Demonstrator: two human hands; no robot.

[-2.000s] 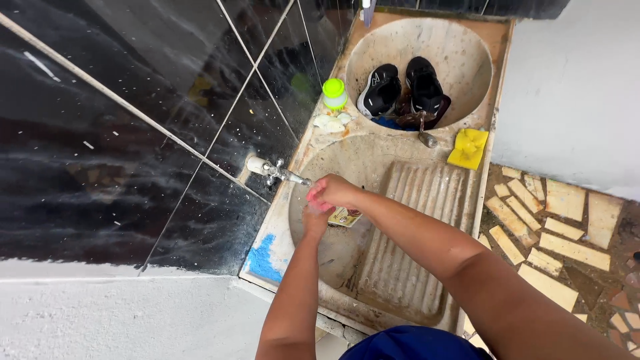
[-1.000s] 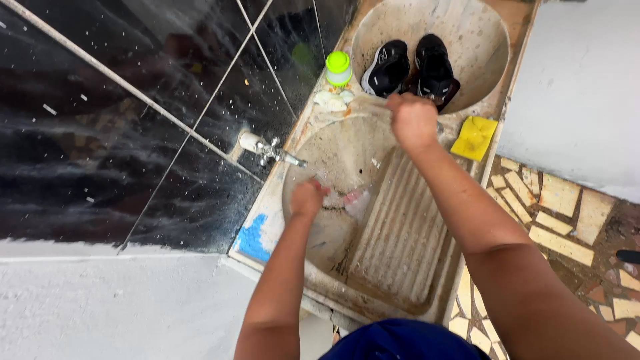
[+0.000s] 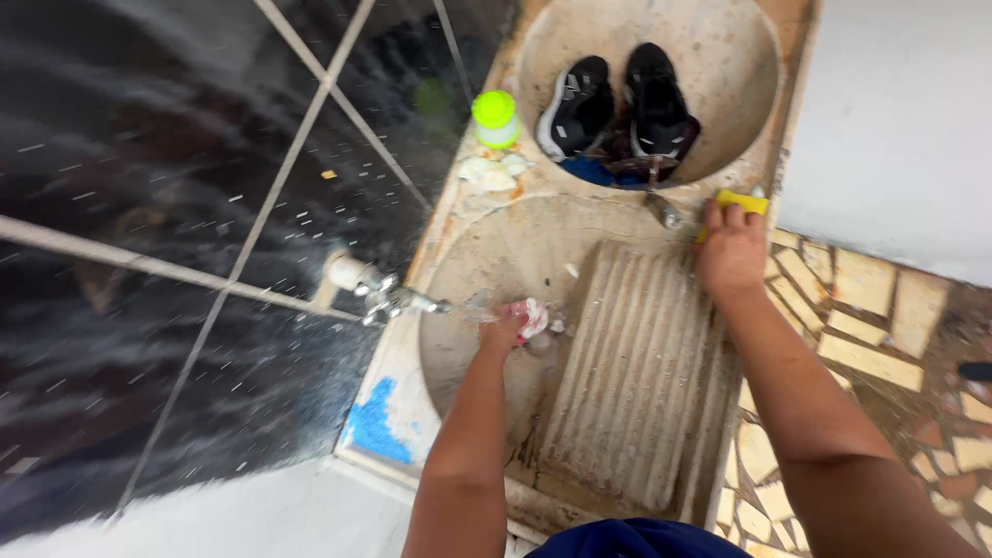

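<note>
Beneath the metal faucet [image 3: 395,301], my left hand [image 3: 504,325] grips a small pink and white item [image 3: 532,319] with foam on it, in the near basin [image 3: 496,248]. Water splashes around that hand. My right hand [image 3: 730,246] is on a yellow cloth or sponge [image 3: 742,203] at the basin's right rim; its fingertips bend over the yellow thing. Between my arms lies the ribbed washboard [image 3: 632,372] of the sink.
Two black shoes [image 3: 585,105] rest in the far basin [image 3: 728,70] over dark red and blue cloth. On the left ledge stand a tub with a lime-green lid [image 3: 494,108] and whitish lumps [image 3: 488,173]. A small metal fitting [image 3: 665,211] sits between the basins. Black tiled wall [image 3: 194,194] is at left.
My right hand has gone from near the faucet, past the divider between the basins, to the yellow thing at the right rim. My left hand has stayed low in the near basin.
</note>
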